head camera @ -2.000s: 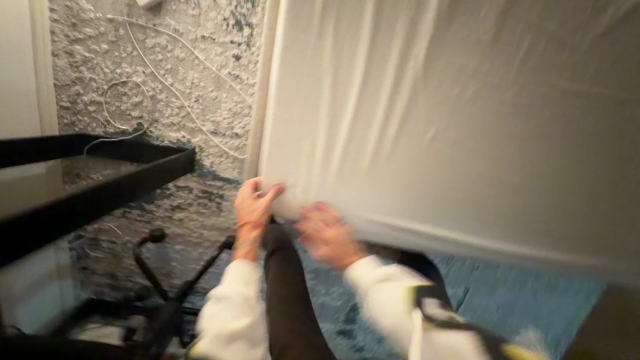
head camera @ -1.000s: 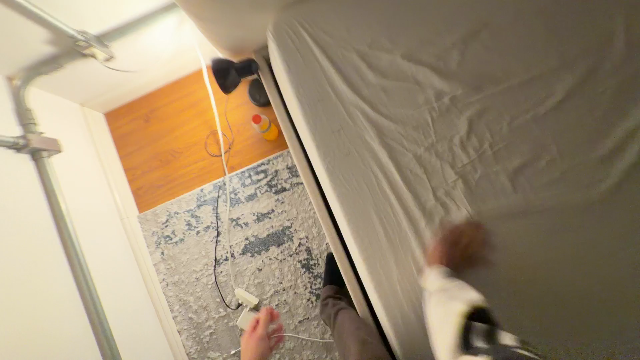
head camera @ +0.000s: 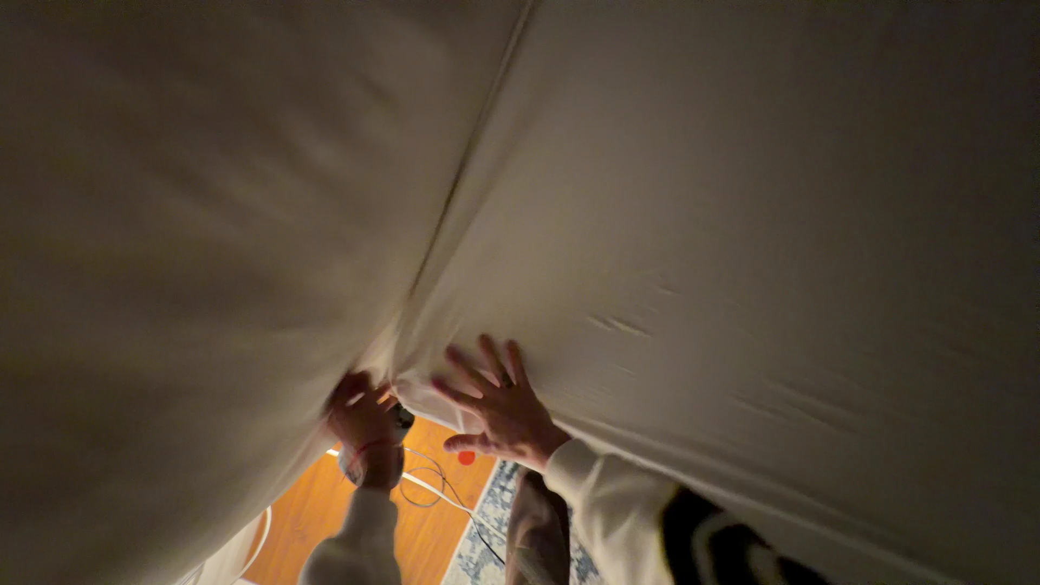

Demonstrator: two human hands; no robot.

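A pale fitted sheet (head camera: 731, 244) covers the mattress on the right. Near its corner, my right hand (head camera: 512, 414) rests with fingers spread on the cloth, a ring on one finger. At the left, my left hand (head camera: 366, 418) is at the gap between the mattress corner and a large pale fabric surface (head camera: 179, 244); its fingers are partly in shadow, so whether they grip cloth cannot be told. A long seam or gap runs upward from the corner between the two pale surfaces.
Below lies an orange wood floor (head camera: 301, 528) with a white cable (head camera: 431, 487) and a thin dark cable. A red round cap (head camera: 466, 457) shows beside my right hand. A blue and grey rug (head camera: 487, 520) meets the floor near my leg (head camera: 538, 528).
The view has moved a lot, to the mattress corner by the wood floor. My right hand now lies spread on the sheet; my left hand has moved from over the rug to the gap at the corner.
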